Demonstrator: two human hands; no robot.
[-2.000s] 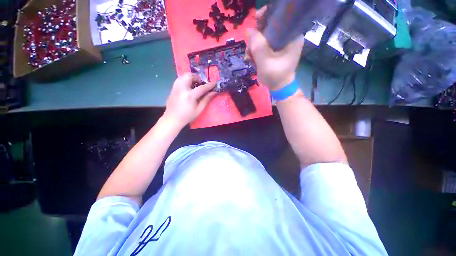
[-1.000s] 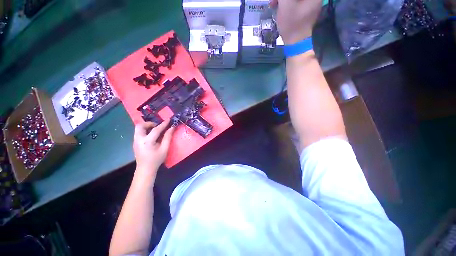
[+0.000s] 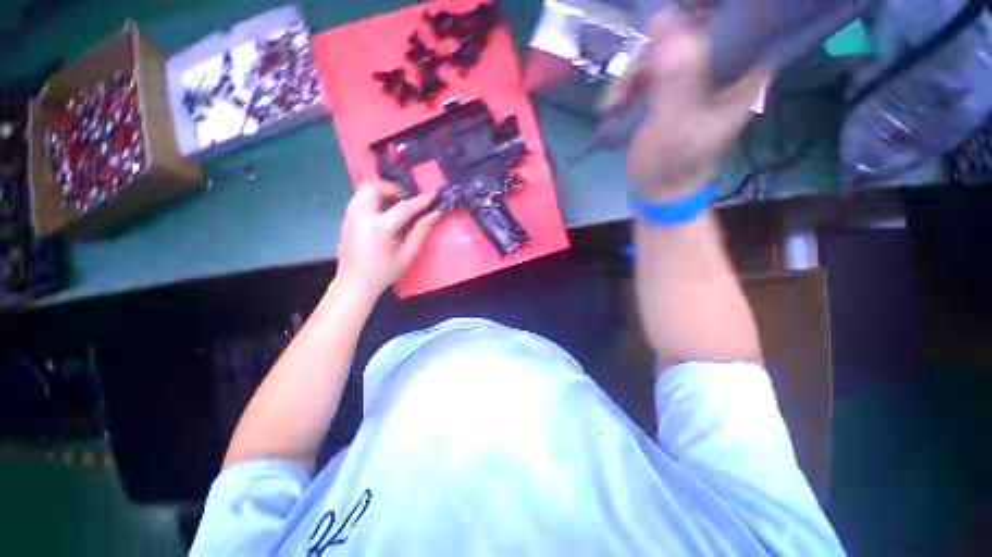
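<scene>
The black gun-shaped housing lies on the red mat, its grip pointing to the lower right. My left hand holds the housing by its left lower edge, fingers at the rectangular gap. My right hand is raised to the right of the mat, blurred, gripping the thick dark electric screwdriver. The screwdriver's tip cannot be made out. Small black moulded parts lie in a loose pile at the far end of the mat.
At left stand a brown carton of red-and-silver parts and a white tray of small dark parts. A screw feeder stands right of the mat, partly hidden by my right hand. A clear plastic bag lies at far right.
My right hand went from the housing to the feeders, and is now lower and nearer the mat with the screwdriver. My left hand stays on the housing. The camera view has turned.
</scene>
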